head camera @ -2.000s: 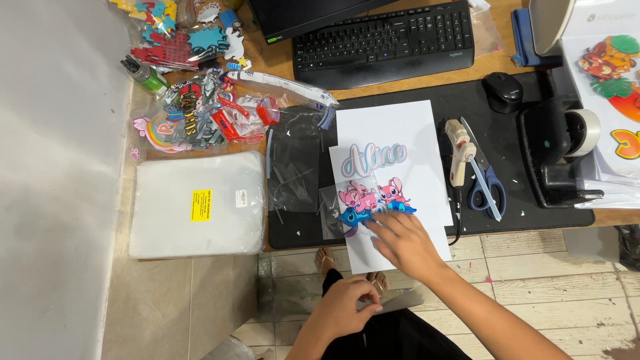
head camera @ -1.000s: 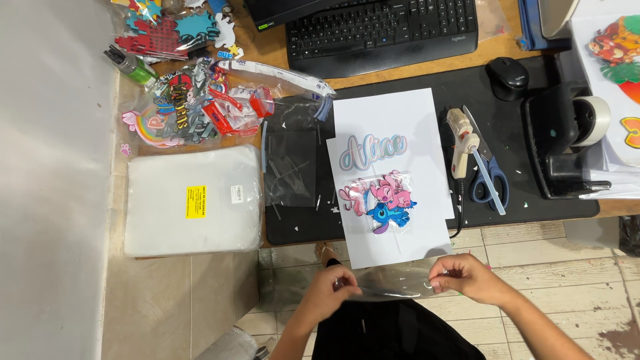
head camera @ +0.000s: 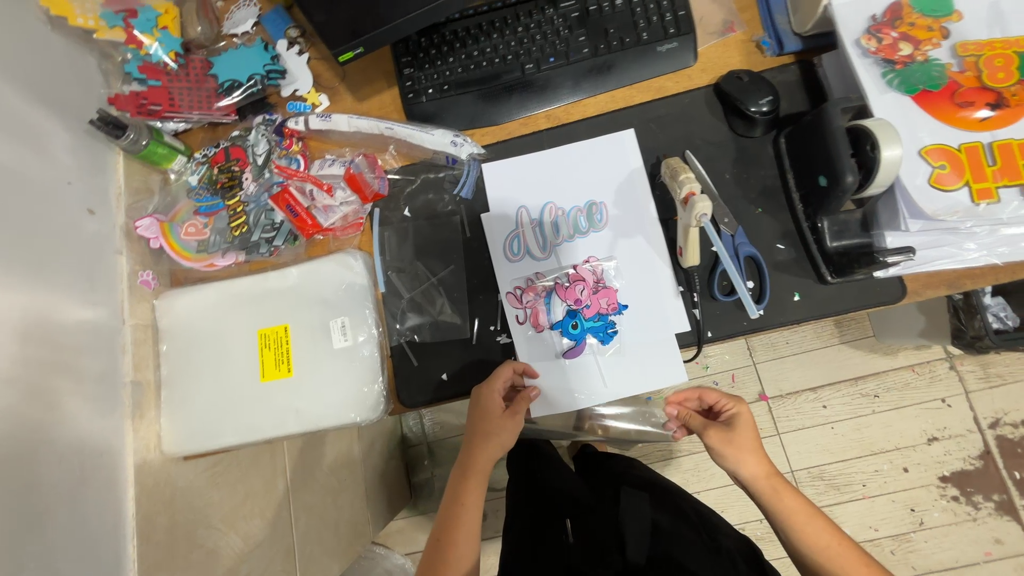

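Note:
My left hand [head camera: 506,406] pinches the left side of a clear plastic bag [head camera: 612,420] at the near end of white paper sheets [head camera: 570,168]. The bag's right side is between the thumb and fingers of my right hand [head camera: 716,424]. The lower part of the sheets appears to lie in or over the bag's mouth; which is unclear. On the sheets lie cut-out lettering [head camera: 554,232] and a small clear packet [head camera: 570,308] with pink and blue cartoon cut-outs. The sheets rest on a black desk mat [head camera: 432,352] and stick out past its near edge.
Right of the sheets are a hot glue gun [head camera: 685,208], blue-handled scissors [head camera: 748,268], a mouse [head camera: 747,100] and a tape dispenser [head camera: 828,200]. A keyboard [head camera: 544,56] lies behind. At left are a pack of clear bags [head camera: 216,352], bagged cut-outs [head camera: 232,200] and a spray bottle [head camera: 144,142].
My right hand has left the pink and blue cut-outs and moved to the bag. Both hands now hold the bag up at the near end of the sheets.

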